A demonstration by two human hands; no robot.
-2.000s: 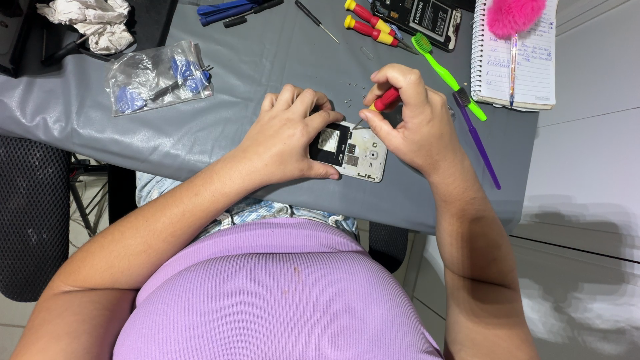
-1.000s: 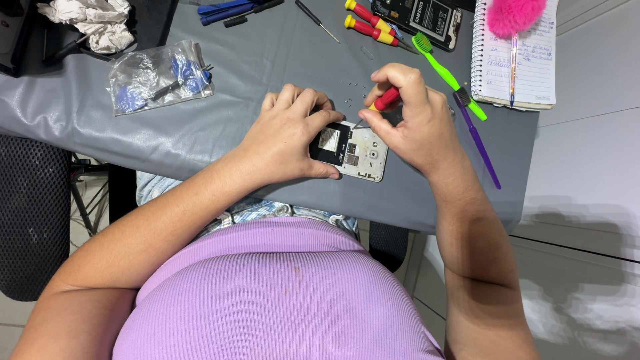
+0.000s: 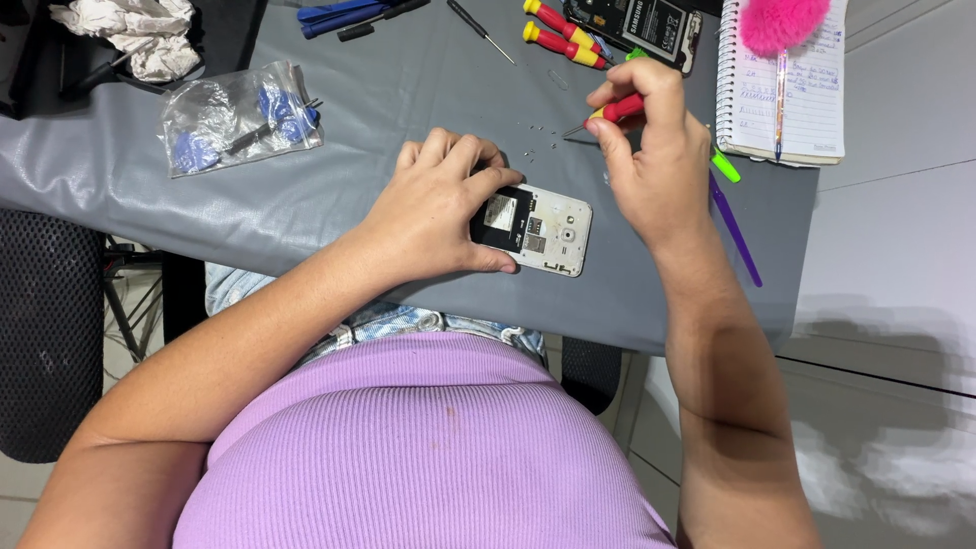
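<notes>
My left hand (image 3: 438,210) grips a smartphone body (image 3: 566,229) that lies with its back off, its battery bay and camera side facing up. My right hand (image 3: 659,152) holds a small red and yellow screwdriver (image 3: 616,110). The driver's tip points down and left, near several tiny screws (image 3: 541,141) scattered on the grey table cover (image 3: 366,183) beyond the phone. The tip is apart from the phone; whether it touches a screw I cannot tell.
Two more red and yellow screwdrivers (image 3: 560,44), a black screwdriver (image 3: 480,30) and an opened phone with battery (image 3: 648,27) lie farther back. A spiral notebook (image 3: 808,99) and purple brush handle (image 3: 734,229) are right, a plastic bag (image 3: 236,118) left.
My right hand has moved with the screwdriver from the phone's top edge, away from my body and to the right, toward the loose screws. My left hand stays on the phone.
</notes>
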